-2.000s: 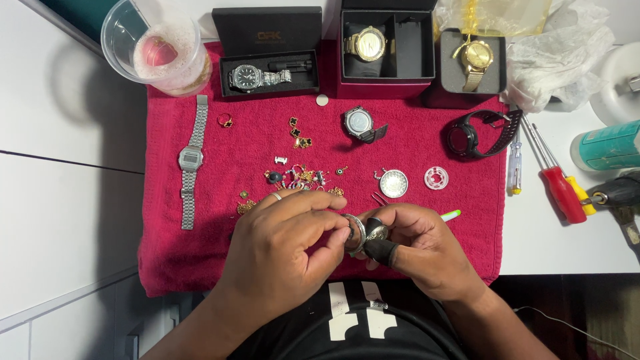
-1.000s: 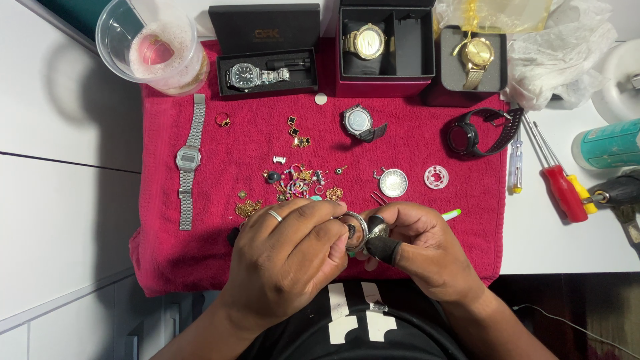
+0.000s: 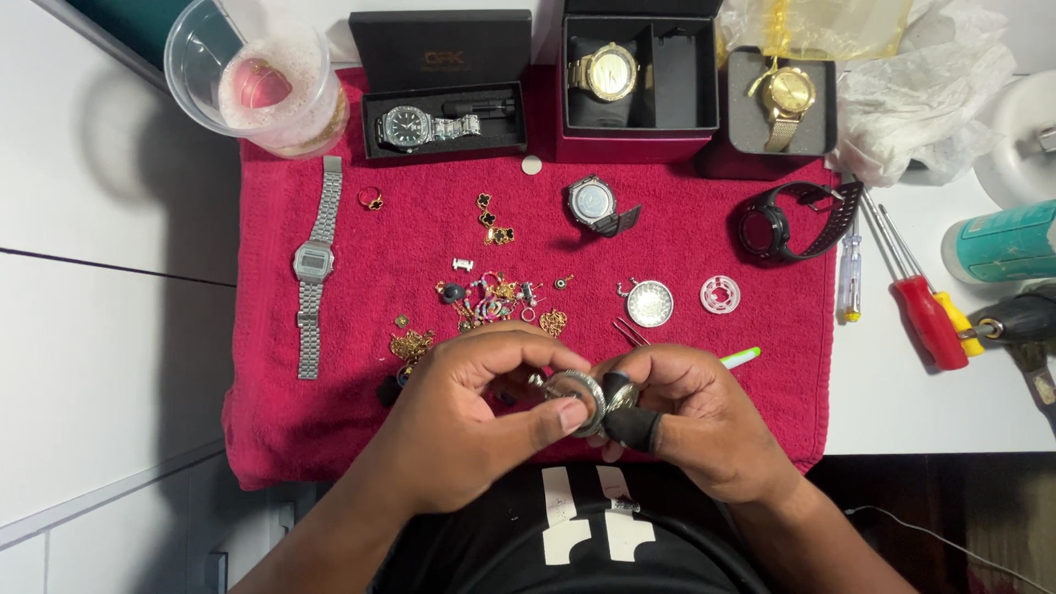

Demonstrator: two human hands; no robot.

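My left hand (image 3: 487, 412) grips a round silver-coloured metal case (image 3: 584, 403), seemingly of a pocket watch, by its rim. Opposite it, my right hand (image 3: 701, 417), with black covers on the thumb and a fingertip, pinches a patterned metal part (image 3: 620, 398) against the case. Whether the two parts are joined cannot be seen. Just beyond my fingers, on the red towel (image 3: 693, 247), are the tips of metal tweezers (image 3: 631, 332), a round silvery disc (image 3: 650, 304) and a clear plastic ring (image 3: 720, 294). A green and white pen-like tool (image 3: 740, 358) shows past my right hand.
A jewellery pile (image 3: 495, 301) lies beyond my left hand. A steel digital watch (image 3: 313, 262) is at left, a grey watch (image 3: 592, 200) and black watch (image 3: 763, 233) farther back. Boxed watches and a foamy plastic cup (image 3: 322, 124) line the rear; screwdrivers (image 3: 928, 322) lie right.
My left fingers have shifted on the round case, and its open ring shows more plainly between my hands. Both hands stay at the near part of the towel.
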